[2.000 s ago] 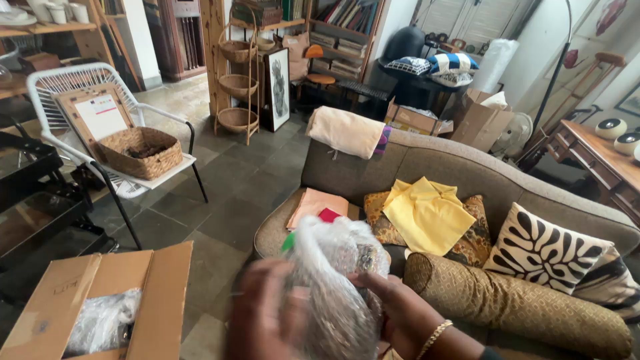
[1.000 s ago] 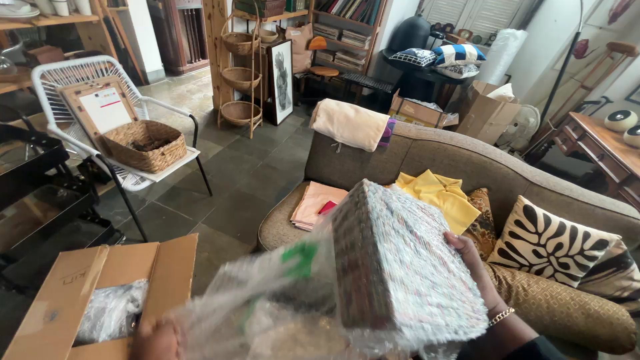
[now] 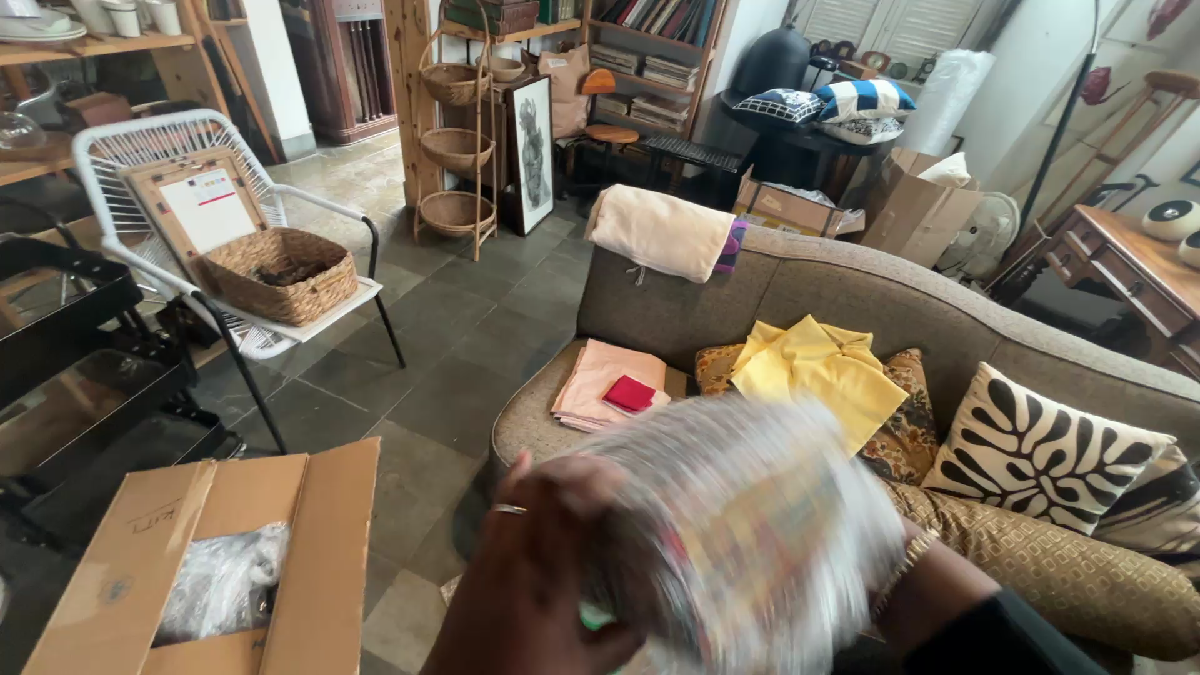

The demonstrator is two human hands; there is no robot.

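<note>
A boxy object in clear plastic wrap (image 3: 750, 525), blurred by motion, is between my hands over the front of the sofa. My left hand (image 3: 553, 553), with a ring on one finger, grips its left side. On its right side is my right hand (image 3: 886, 553), with a bracelet at the wrist; its fingers are mostly hidden behind the wrap. A bit of green shows by my left fingers. Below and to the left stands an open cardboard box (image 3: 323, 562) with clear plastic packaging (image 3: 225, 581) inside.
The sofa (image 3: 675, 323) bears folded peach cloth (image 3: 600, 370), a red cloth (image 3: 630, 395), yellow cloth (image 3: 816, 366), a patterned cushion (image 3: 1041, 441) and a bolster (image 3: 1050, 572). A white chair (image 3: 159, 225) holding a woven basket (image 3: 281, 281) stands at left, beside a black shelved cart (image 3: 84, 375).
My left hand has moved from the lower left, where it held the loose plastic out, to the object's left side. The wrapped object has turned and come lower.
</note>
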